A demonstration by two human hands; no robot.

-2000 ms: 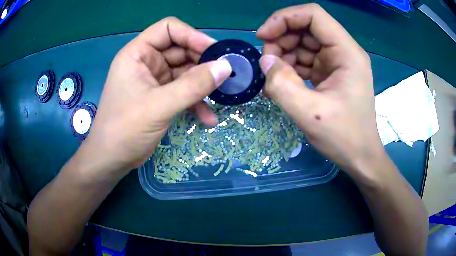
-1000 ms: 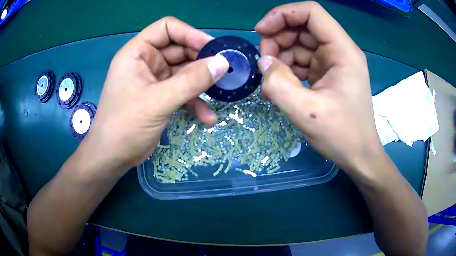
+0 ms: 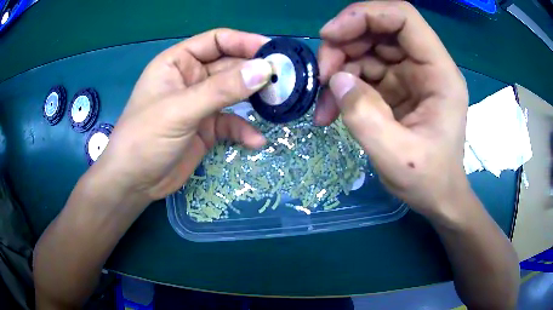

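My left hand [image 3: 170, 115] holds a round black disc [image 3: 299, 100] by its left side, thumb on the pale centre [image 3: 284, 82] beside the small hole. The disc is tilted and its thick edge shows, with a shiny spot at the right. My right hand [image 3: 403, 109] is at the disc's right edge, thumb apart from it and fingertips close to or touching the rim; nothing shows in its grip. Below, a clear tray [image 3: 291, 230] holds a heap of small yellow-green and silver strips [image 3: 261, 175].
Three black discs with pale centres lie on the green bench at left: one far left [image 3: 54, 105], one beside it [image 3: 84, 109], and one [image 3: 97, 144] partly behind my left hand. At right are a crumpled white sheet [image 3: 498, 133] and tan cardboard [image 3: 536, 187].
The disc has turned and tilted in my left hand, so its edge shows more. My right thumb has come away from the rim, and the right hand has shifted slightly right.
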